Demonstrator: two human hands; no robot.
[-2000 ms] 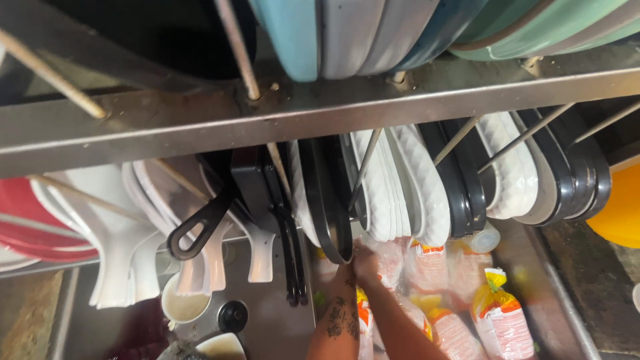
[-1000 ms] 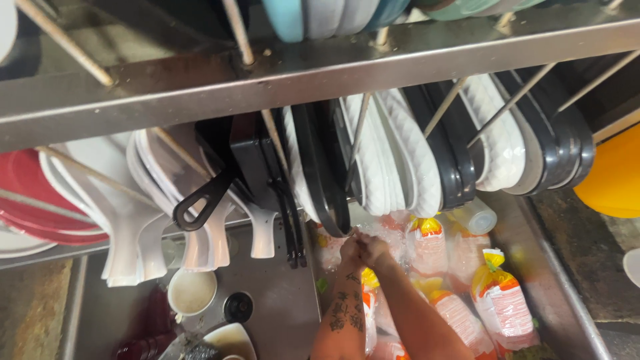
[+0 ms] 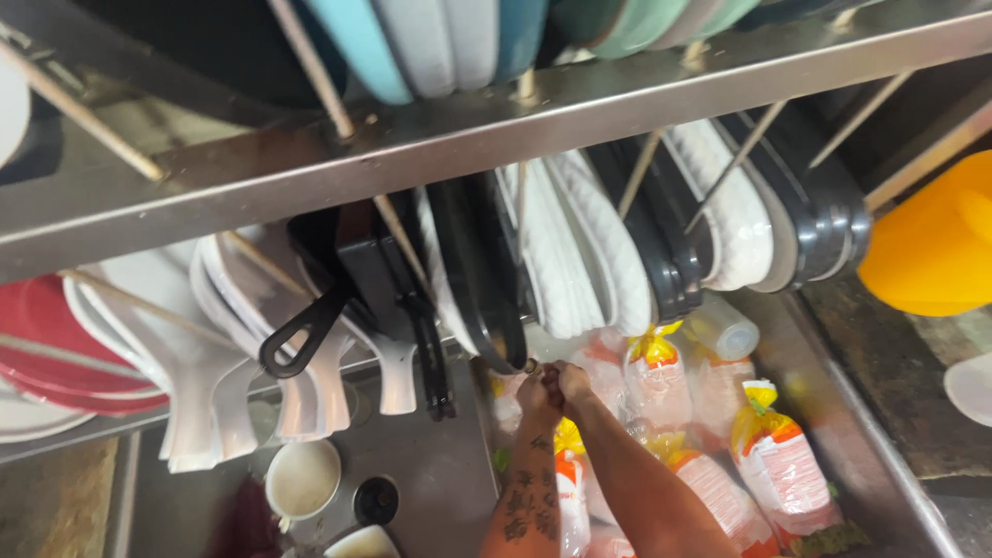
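Note:
My left hand (image 3: 540, 391) and my right hand (image 3: 572, 381) meet over the right sink basin, just below the lower edge of a black oval platter (image 3: 496, 325) in the rack. Dark reddish fingers or a small item show between them; which of these I cannot tell. A small metallic end, perhaps a faucet spout, lies right at the fingertips. Beneath and around my forearms are several plastic-wrapped packages with yellow and orange tops, such as one package (image 3: 779, 465) at the right and another package (image 3: 657, 380) beyond my hands.
A steel dish rack (image 3: 465, 147) crosses overhead, holding white oval dishes (image 3: 558, 271), white handled dishes (image 3: 194, 387), red plates (image 3: 62, 349) and a black-handled pan (image 3: 302, 333). A white bowl (image 3: 303, 479) and a drain (image 3: 376, 501) are in the left basin. An orange container (image 3: 938, 240) stands right.
My hands have drawn slightly lower, out from under the black platter's edge where they were partly hidden two seconds ago. They remain together.

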